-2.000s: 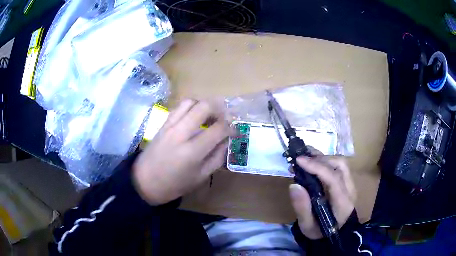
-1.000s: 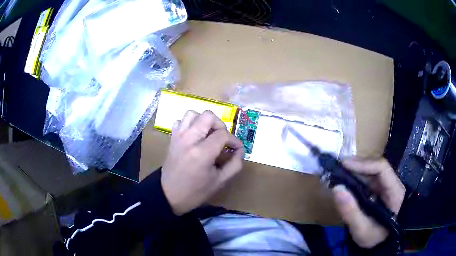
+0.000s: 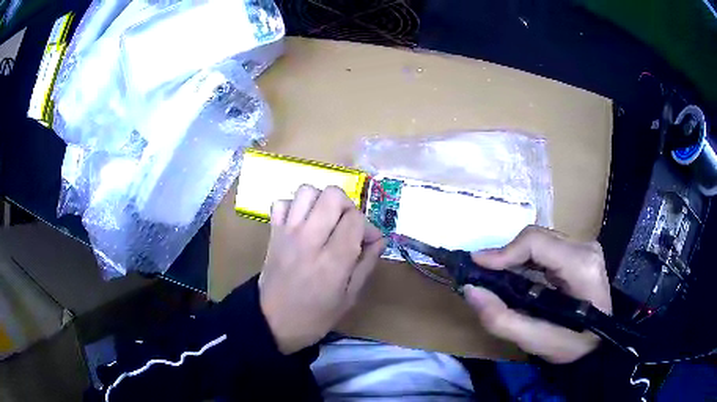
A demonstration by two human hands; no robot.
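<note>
A white power bank casing (image 3: 464, 217) lies on a clear plastic bag (image 3: 479, 157), its green circuit board (image 3: 387, 206) at the left end. A yellow-edged battery cell (image 3: 295, 182) lies end to end with it, a red lead between them. My left hand (image 3: 318, 259) rests over the cell's near edge, thumb and index finger pinched at the board's lower left corner; what they pinch is too small to tell. My right hand (image 3: 542, 290) holds the black soldering iron (image 3: 503, 281), its tip at the board's lower edge close to my left fingertips.
A cardboard mat (image 3: 440, 86) lies under the work. Bagged casings (image 3: 169, 133) pile at the left, with yellow-edged cells (image 3: 49, 74) beyond. A solder spool (image 3: 689, 135) stands at the right above a black metal-fitted base (image 3: 667, 228). A cardboard carton (image 3: 35, 314) is at lower left.
The cell, earlier mostly hidden, lies against the casing's board end. My right hand moved away right, then back left, bringing the iron's tip to the board. My left hand stays pinched at the board.
</note>
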